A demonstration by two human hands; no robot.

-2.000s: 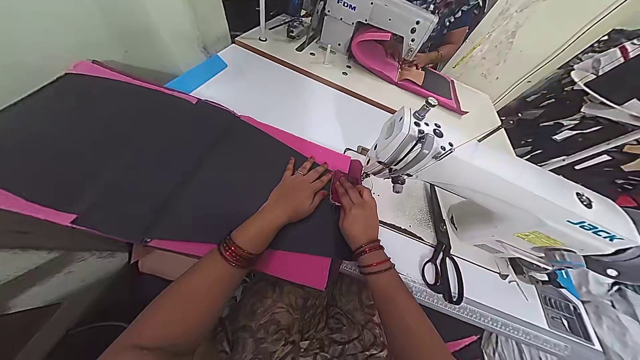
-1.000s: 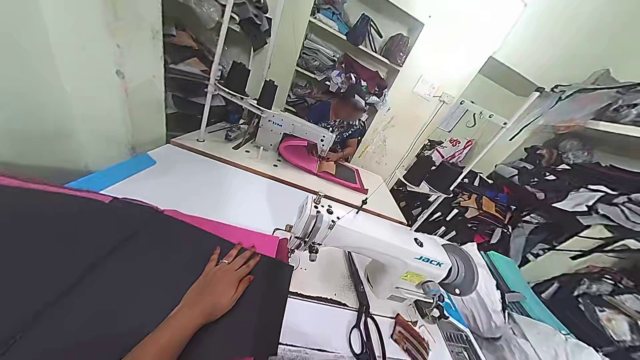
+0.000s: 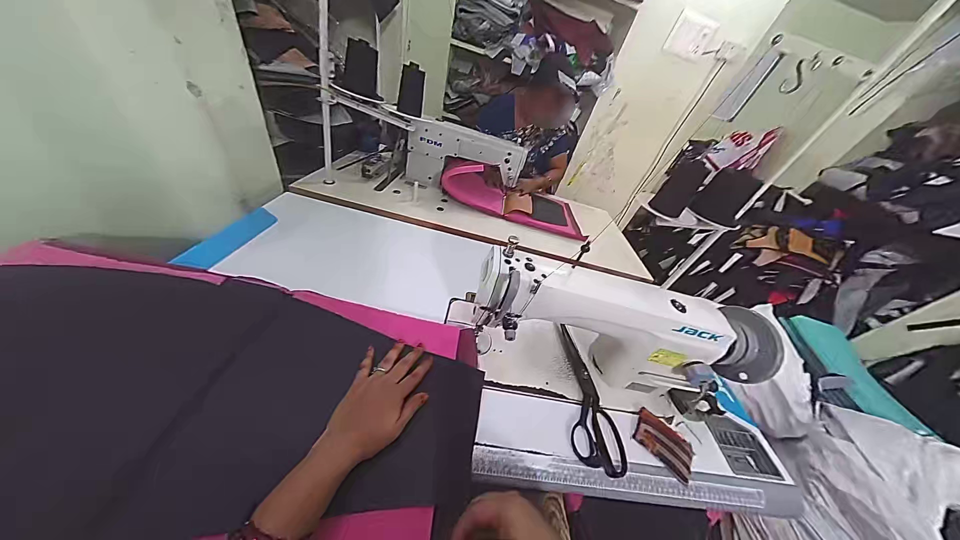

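Note:
My left hand [image 3: 382, 401] lies flat, fingers spread, on a large black fabric panel [image 3: 225, 390] backed with pink fabric [image 3: 390, 326]. The panel's right end lies beside the needle and presser foot of a white Jack sewing machine [image 3: 622, 307]. My right hand [image 3: 506, 517] is blurred at the bottom edge, below the table edge; its fingers cannot be made out. Black-handled scissors [image 3: 596, 435] lie on the machine bed, right of the panel. A small folded striped cloth [image 3: 665, 444] is beside them.
A ruler strip [image 3: 622, 476] runs along the near table edge. Behind stands a second sewing machine [image 3: 465, 150], where a co-worker handles pink and black fabric [image 3: 480, 187]. A blue sheet [image 3: 229, 238] lies at back left. White and teal material [image 3: 855, 367] is heaped at right.
Two seconds ago both hands were on the panel near the needle; my right hand has moved away from there and shows at the bottom edge. The view has swung up and right.

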